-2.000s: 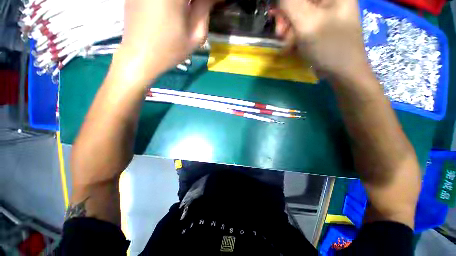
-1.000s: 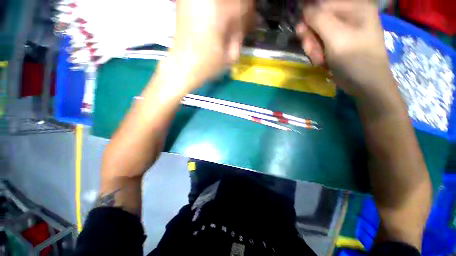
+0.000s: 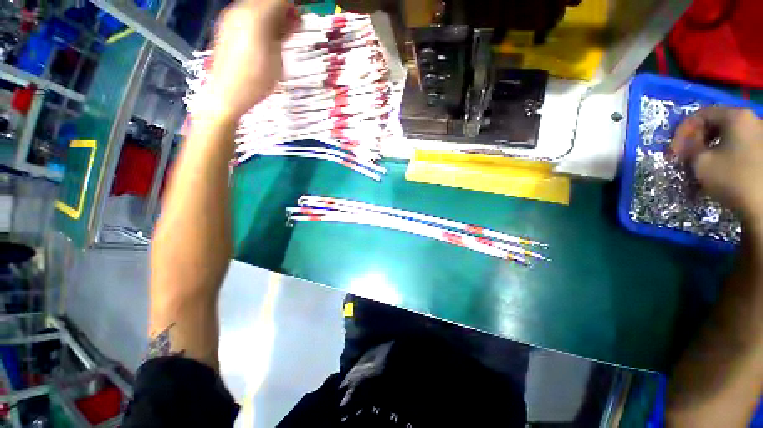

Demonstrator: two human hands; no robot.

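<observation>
My left hand (image 3: 251,50) is at the top left, over the far side of the pile of white wire leads (image 3: 314,100) with red bands; its fingers are blurred and I cannot tell if they hold anything. My right hand (image 3: 721,150) is over the blue tray (image 3: 626,196) of silver terminals (image 3: 669,188), fingertips bent down at them; whether it holds one is unclear. Several crimped leads (image 3: 401,224) lie on the green bench top (image 3: 376,276) in front of the crimping press (image 3: 468,84).
A yellow plate (image 3: 489,177) runs along the press's front edge. A red bin (image 3: 724,42) stands behind the terminal tray. The bench's near edge crosses in front of my body. Racks (image 3: 50,334) and marked floor are at the left.
Both hands have left the press: the left moved to the wire pile, the right to the terminal tray. The view has shifted, and the press die is uncovered. More leads show in the front group.
</observation>
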